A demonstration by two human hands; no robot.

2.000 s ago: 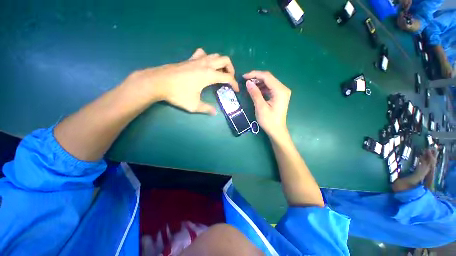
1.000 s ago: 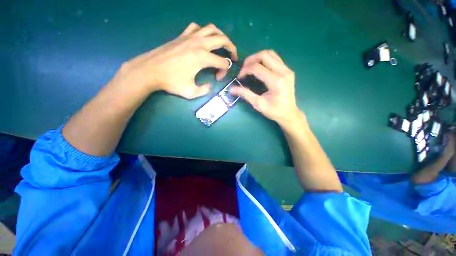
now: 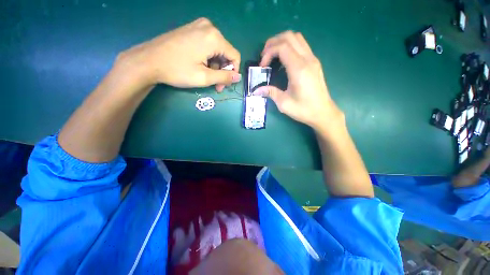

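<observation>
An open phone unit lies upright on the green tabletop between my hands, its bright white board end toward me and its dark framed window at the far end. My right hand holds the phone by its right side, thumb on the middle and fingers at the far end. A small round silver part lies to the left, joined to the phone by a thin wire. My left hand pinches a small pale part between thumb and fingers, just left of the phone; what it is cannot be told.
A heap of dark phones with white areas lies at the right. A phone with a round part and a ring lies at the upper right. Another worker's forearm is at the right edge. The bench's front edge runs before me.
The phone has turned from slanted to nearly straight. The round silver part now shows at its left on the table. My left hand has moved slightly left of the phone.
</observation>
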